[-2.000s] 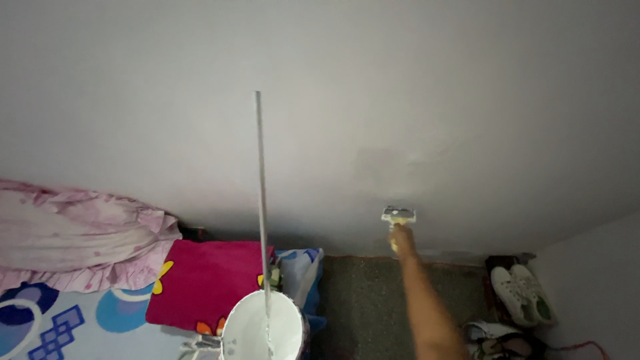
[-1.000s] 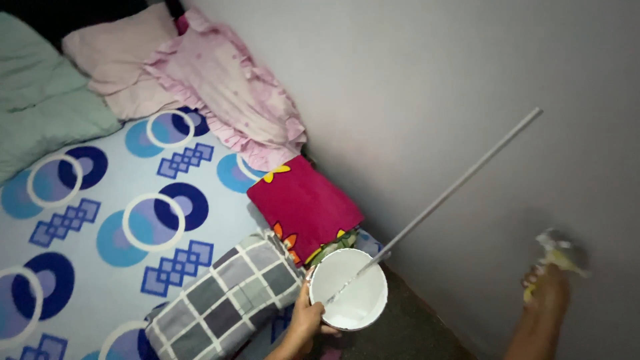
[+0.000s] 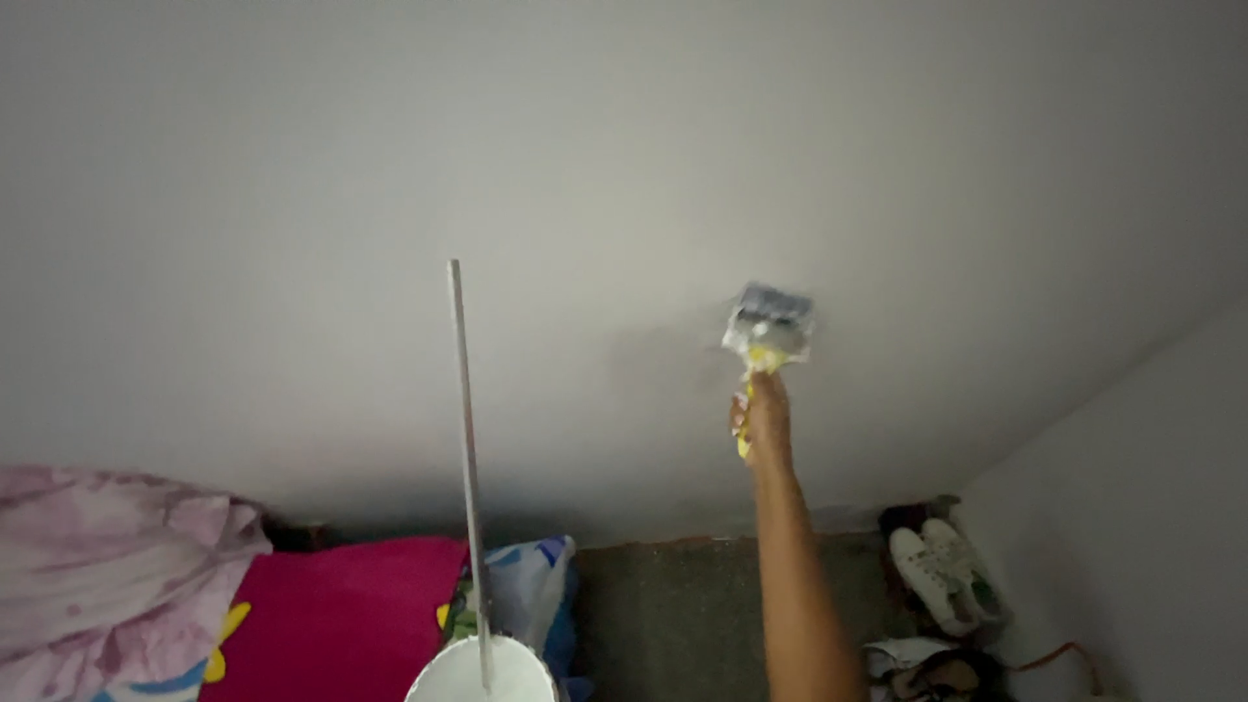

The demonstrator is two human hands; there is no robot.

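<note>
My right hand [image 3: 763, 414] grips the yellow handle of a wide paintbrush [image 3: 770, 322] smeared with white paint, its head against the grey-white wall [image 3: 585, 175]. A darker patch of wall shows just left of the brush. My left hand is out of view. At the bottom, left of my right arm, the rim of a white bucket [image 3: 483, 668] shows, with a long thin metal rod [image 3: 465, 419] standing up out of it. How full the bucket is cannot be seen.
A magenta cloth [image 3: 336, 614] and a pink ruffled cloth [image 3: 107, 575] lie at lower left, beside a blue-and-white pillow or bundle [image 3: 526, 590]. White shoes [image 3: 946, 575] stand in the right corner, near a cable [image 3: 1058, 655]. Dark floor [image 3: 663, 614] lies along the wall's foot.
The view has swung back from the bed to the wall. My left hand, on the bucket a second ago, has left the view. The brush is higher on the wall than two seconds ago.
</note>
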